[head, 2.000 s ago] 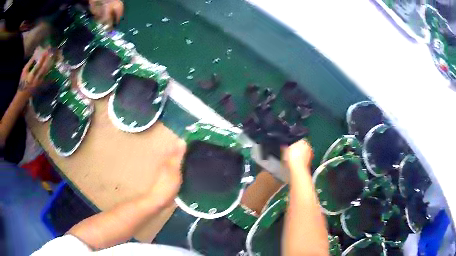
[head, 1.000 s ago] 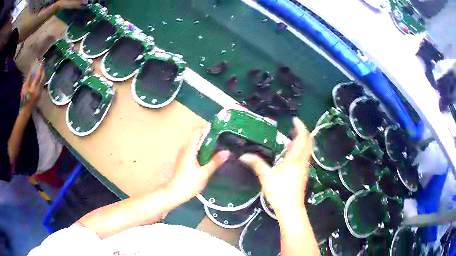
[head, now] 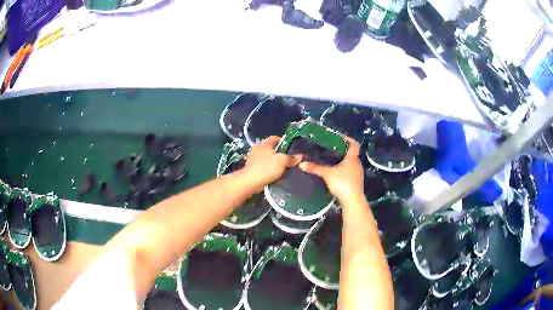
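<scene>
A green-and-black housing (head: 300, 192) is held over the pile in front of me, its green band away from me and its pale rim toward me. My left hand (head: 270, 162) grips its left side and my right hand (head: 342, 172) its right side. Both thumbs meet near the middle, at the lower edge of the dark recess. Whether a small part lies under the thumbs cannot be told. Loose small black parts (head: 151, 169) lie on the green surface to the left.
Many housings (head: 212, 275) are piled around and below my hands. More housings (head: 48, 227) stand in rows on cardboard (head: 82, 260) at lower left. A raised white shelf (head: 182, 60) runs across the back, with orange-handled cutters (head: 18, 65) and a labelled container (head: 379, 18). A pale bar (head: 491, 160) slants at right.
The view has turned right. Both hands, still on the housing, have moved from beside the cardboard to over the pile. Two seconds ago my right hand was at the loose black parts.
</scene>
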